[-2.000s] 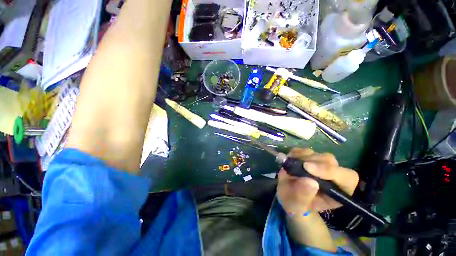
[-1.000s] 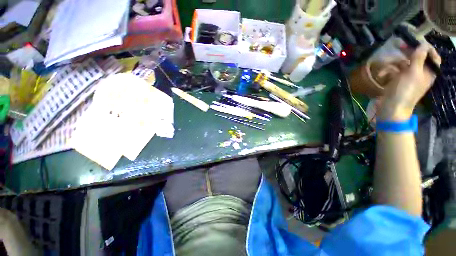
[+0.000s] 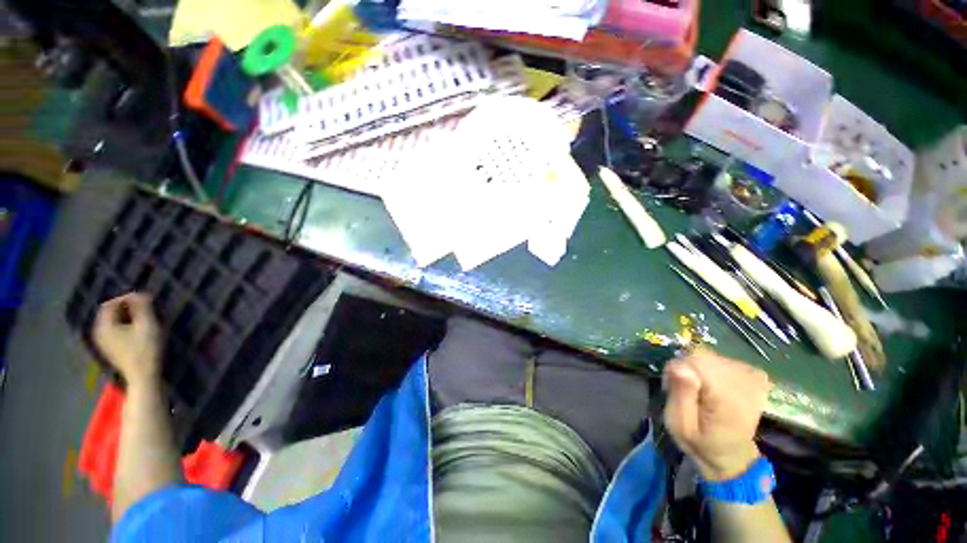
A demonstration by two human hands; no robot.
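My left hand [image 3: 129, 335] is over the black compartment tray [image 3: 191, 286] at the lower left. Its fingers are curled together, and I cannot tell if a small thing is between them. My right hand [image 3: 717, 409], with a blue wristband, is closed like a fist at the bench's front edge, with no tool showing in it. Small gold and pale parts [image 3: 682, 333] lie on the green bench just beyond it. A white-handled scraper [image 3: 797, 302], slim pens or tools [image 3: 716, 278] and a pale-handled tool [image 3: 633, 208] lie behind.
White sheets [image 3: 498, 180] and printed label strips [image 3: 371, 98] lie on the bench's left part. Open white boxes [image 3: 753, 136] stand at the back right. A green roll [image 3: 268, 50] is at the back left. A black flat panel [image 3: 355, 366] and red cloth [image 3: 103, 440] are below the bench.
The view has turned left. My right hand has come from the far right to the bench edge, and the black handpiece no longer shows in it. My left hand has moved over the tray.
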